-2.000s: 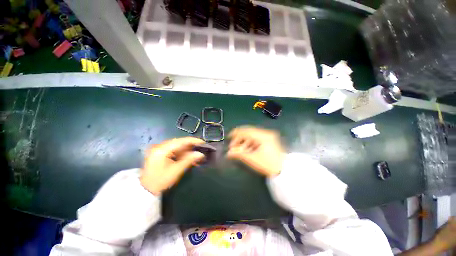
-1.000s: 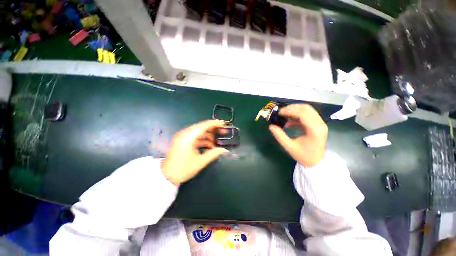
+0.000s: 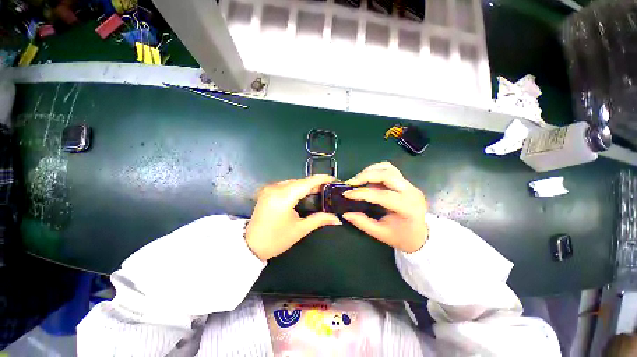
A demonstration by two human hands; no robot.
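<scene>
A dark rounded-square watch piece (image 3: 337, 199) with a metallic rim is held between both hands, partly hidden by the fingers. My left hand (image 3: 288, 215) grips its left side. My right hand (image 3: 391, 208) has fingers over its face and right side. Just beyond the hands, an open watch case frame (image 3: 321, 132) lies flat on the green bench, with a second frame (image 3: 322, 160) just nearer, its near edge close to my left fingers. A glossy black display module (image 3: 413, 140) with an orange-gold flex tail lies to their right.
A solid watch head lies at far left (image 3: 77, 138), another at right (image 3: 561, 247). A white rail (image 3: 391, 113) crosses behind, with a white blister tray (image 3: 363, 59) beyond. A thin rod (image 3: 209, 96), bottle (image 3: 559, 147), crumpled wipes (image 3: 517, 97) and small white piece (image 3: 548, 187) are also there.
My right hand has moved left from the display modules and joined my left hand at the dark piece. The watch head at far left was absent two seconds ago. The view has shifted slightly.
</scene>
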